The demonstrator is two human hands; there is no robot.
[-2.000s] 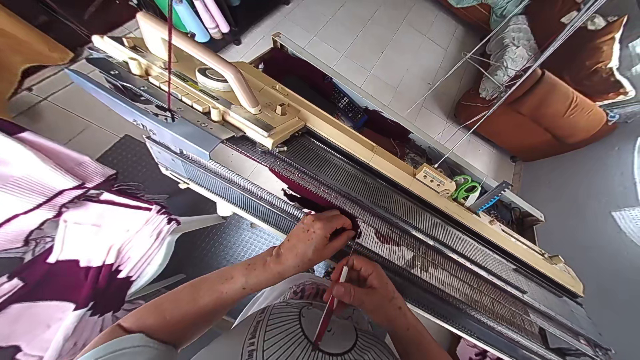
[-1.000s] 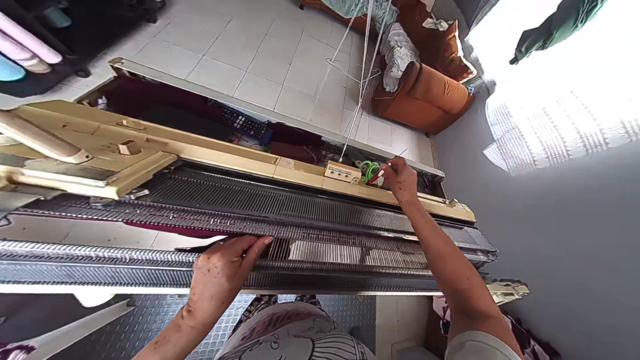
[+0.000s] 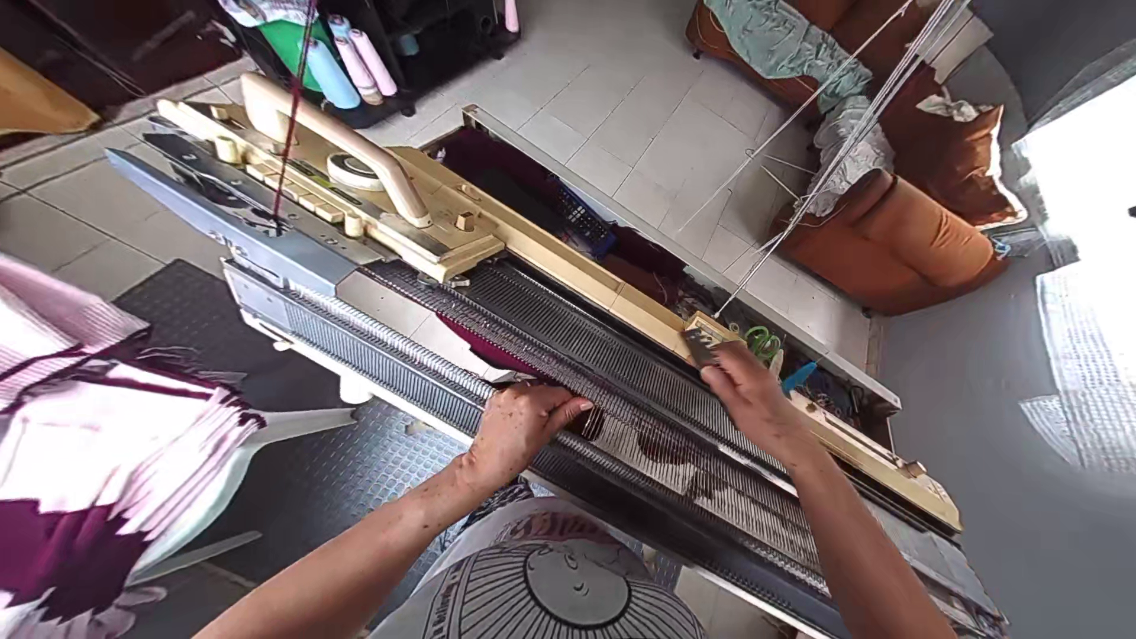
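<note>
A knitting machine with two needle beds (image 3: 621, 337) runs diagonally across the view. My left hand (image 3: 524, 422) rests on the front bed, thumb and fingers pinched at the dark part of the knitted fabric (image 3: 661, 448) between the beds; whether they grip it cannot be told. My right hand (image 3: 750, 390) is over the rear bed, its fingers closed on a small flat grey metal piece (image 3: 703, 344) beside the cream tension block (image 3: 710, 328). The cream carriage (image 3: 355, 186) with its curved handle sits at the left end.
Green-handled scissors (image 3: 761, 342) and a blue tool (image 3: 799, 377) lie behind the rear bed. White yarns (image 3: 799, 209) rise at the right. Pink and maroon knitted pieces (image 3: 106, 444) lie on a white chair at the left. Yarn cones (image 3: 355, 67) stand at the back.
Two seconds ago my right hand held a red-and-white tool near the front bed; it then moved to the rear rail and now holds the grey piece. My left hand stays at the fabric.
</note>
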